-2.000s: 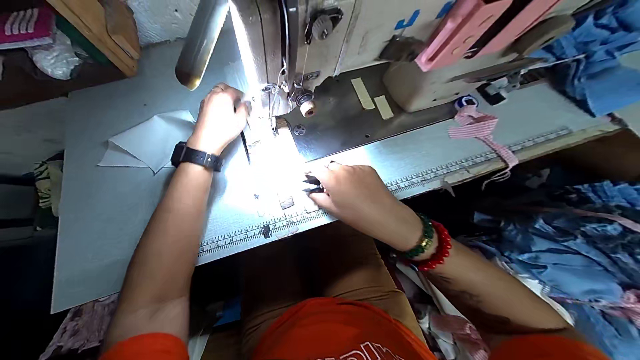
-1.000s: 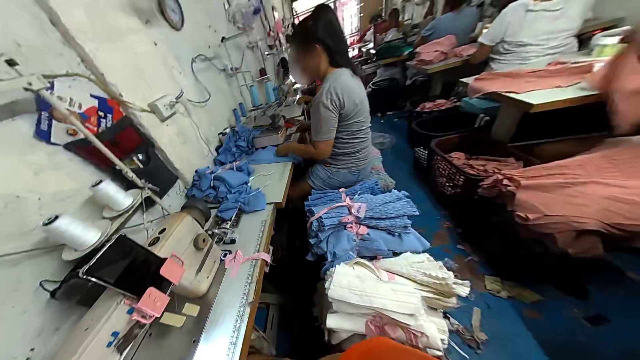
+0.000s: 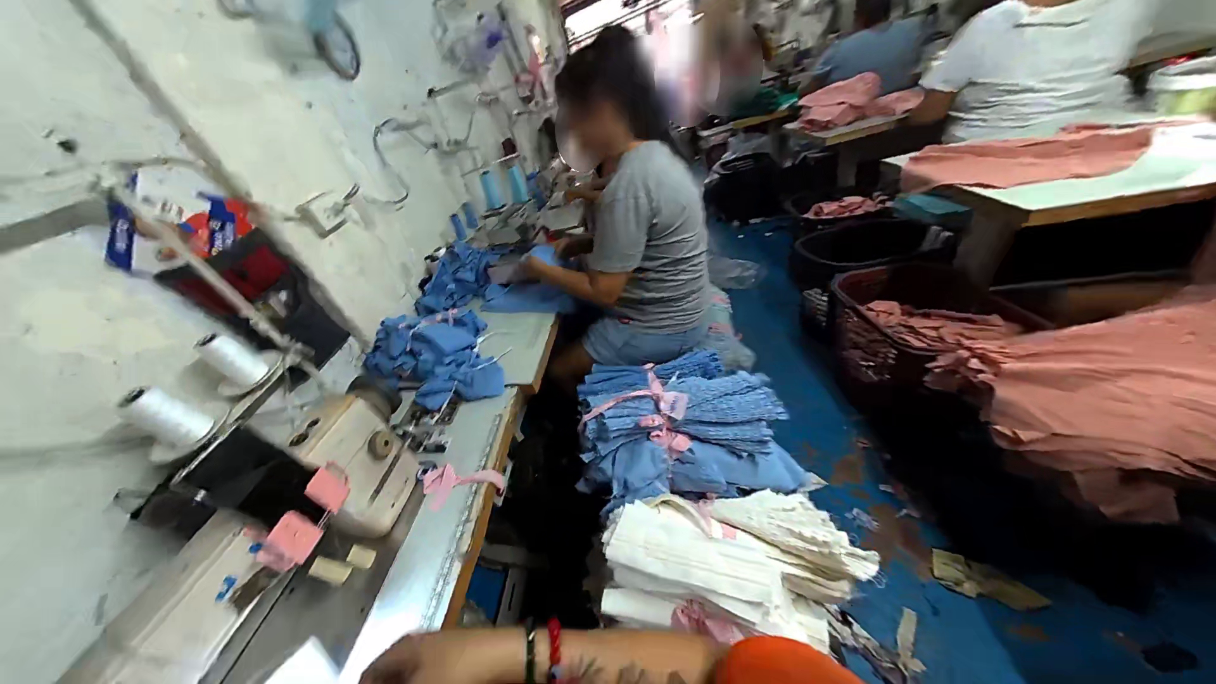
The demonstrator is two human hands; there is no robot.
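At the bottom edge my right hand (image 3: 391, 661) shows only in part, its fingers cut off by the frame; the forearm with a dark and a red bracelet reaches in from the right. It lies over the near end of the sewing table (image 3: 418, 560), close to a piece of white cloth (image 3: 306, 665). Whether it holds anything is hidden. My left hand is out of view. The sewing machine (image 3: 366, 456) stands on the table at the left, with a pink fabric strip (image 3: 461, 483) near the table edge.
Bundled blue fabric (image 3: 684, 413) and white fabric pieces (image 3: 703, 570) are stacked right of the table. A co-worker in a grey shirt (image 3: 651, 237) sits ahead, handling blue cloth. Baskets (image 3: 855, 351) and draped pink cloth (image 3: 1121, 389) stand at right. Thread cones (image 3: 171, 418) are at left.
The view has swung up from the machine bed to the room. Two seconds ago both hands were at the needle area; now only part of the right hand shows, low in the frame.
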